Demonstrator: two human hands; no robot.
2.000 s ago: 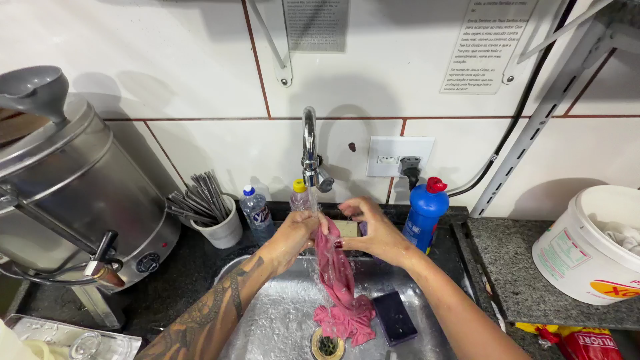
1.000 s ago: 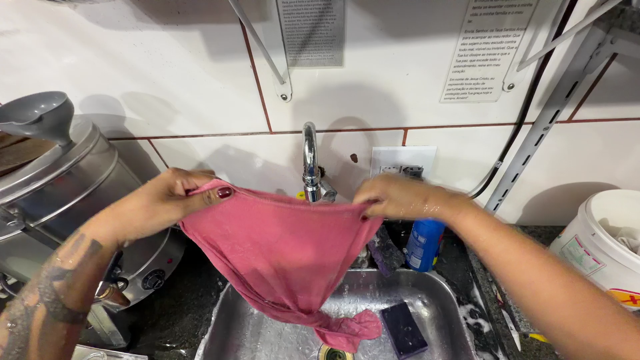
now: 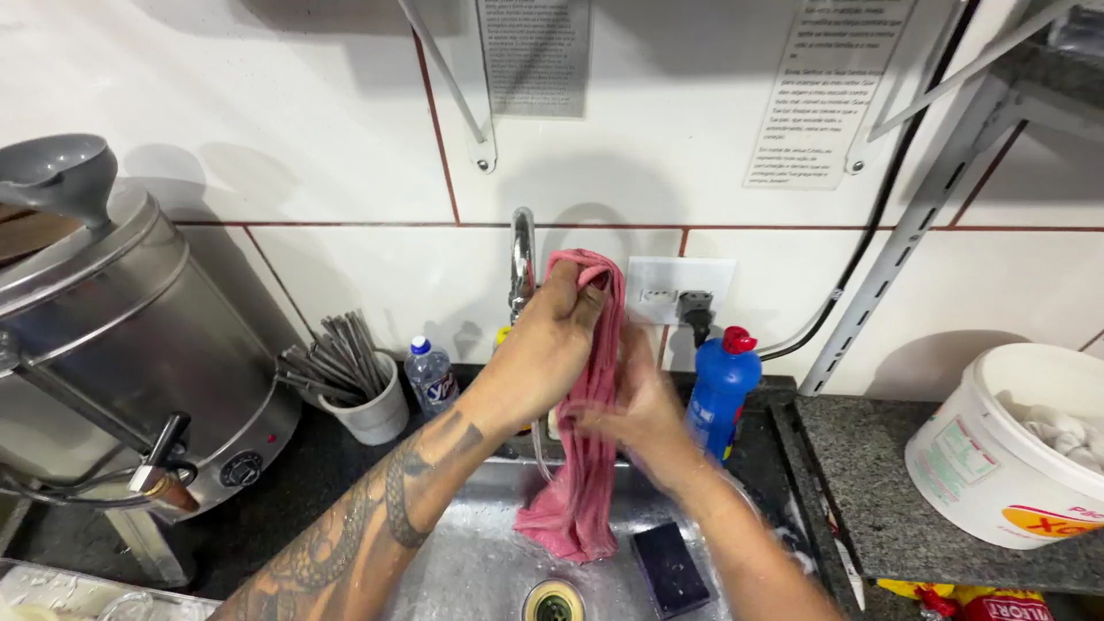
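Observation:
My left hand (image 3: 561, 336) grips the gathered top of a wet pink cloth (image 3: 580, 509) in front of the chrome faucet (image 3: 522, 259). The cloth hangs in long folds, its lower end inside the stainless steel sink (image 3: 457, 552). My right hand (image 3: 634, 405), blurred by motion, is around the middle of the cloth from the right; whether its fingers close on it I cannot tell. A thin stream of water runs down just left of the cloth. Right of the cloth, a dark rectangular block (image 3: 670, 571) lies in the sink, near the drain (image 3: 553, 601).
A large steel urn (image 3: 155, 345) stands at left, beside a white cup (image 3: 379, 405) of metal utensils. Behind the sink are a clear bottle (image 3: 431, 375), a blue bottle (image 3: 723, 388) with a red cap and a wall outlet (image 3: 660, 293) with a plug. A white bucket (image 3: 975, 448) stands at right.
The cloth was stretched wide between both hands a second ago; now it hangs gathered in a narrow bundle. My hands have come together in front of the faucet.

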